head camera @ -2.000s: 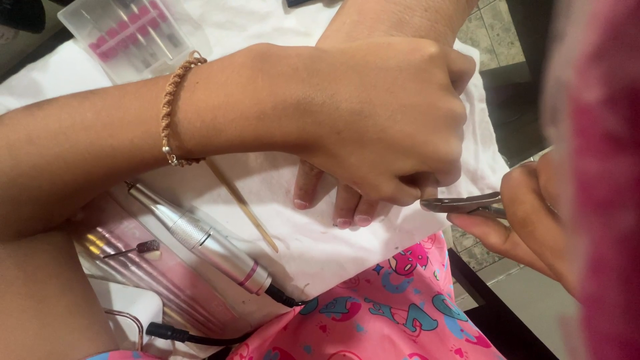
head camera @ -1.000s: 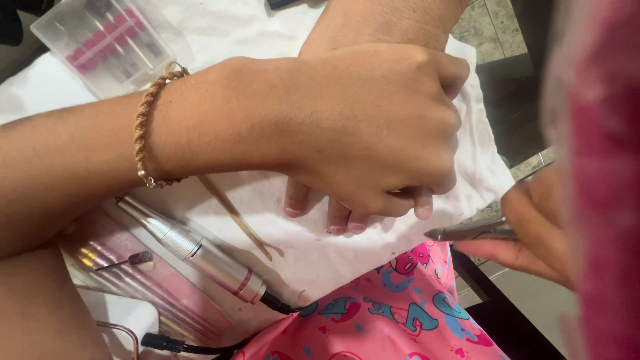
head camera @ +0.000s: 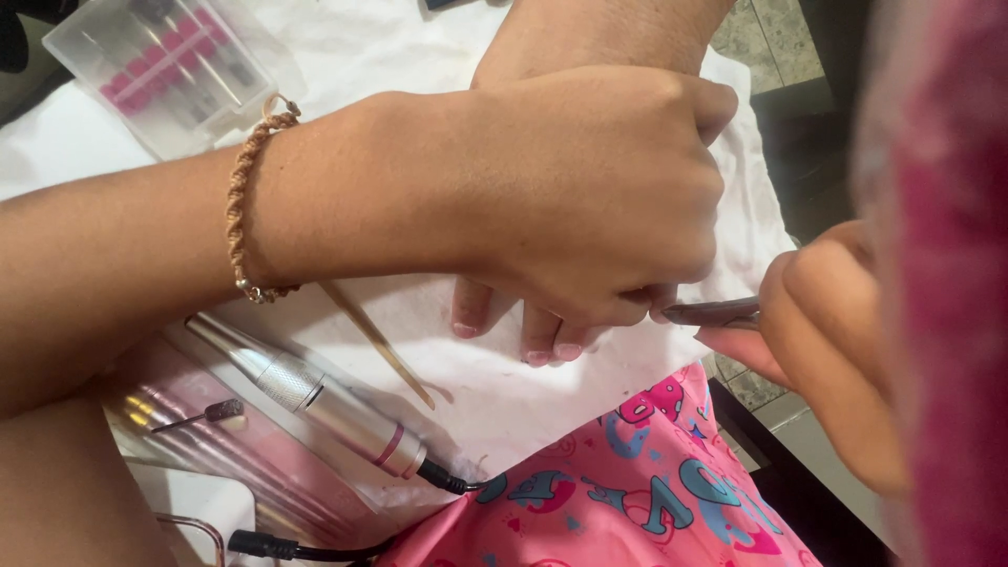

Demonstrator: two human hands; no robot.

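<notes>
My left hand [head camera: 598,189], a braided bracelet [head camera: 246,205] on its wrist, lies over another person's hand [head camera: 543,323] and grips one of its fingers. Three fingertips of that hand show below mine, over a white cloth [head camera: 472,409]. From the right, my right hand [head camera: 827,339] holds a metal cuticle nipper [head camera: 713,313], its tip at the gripped fingertip. The nipper's handles are mostly hidden in my fingers. Below my left wrist lie a thin wooden stick [head camera: 378,341] and a silver electric nail drill [head camera: 315,398].
A clear plastic case [head camera: 161,67] of pink-topped bits stands at the upper left. A small drill bit [head camera: 201,415] rests on a packet of brushes [head camera: 260,465] at the lower left. A black cable plug [head camera: 264,543] and pink printed fabric [head camera: 606,504] are at the bottom.
Two seconds ago the nipper was at the held fingertip; one second ago it was a little away to the right. Now its tip is back at the fingertip. My left hand keeps its hold.
</notes>
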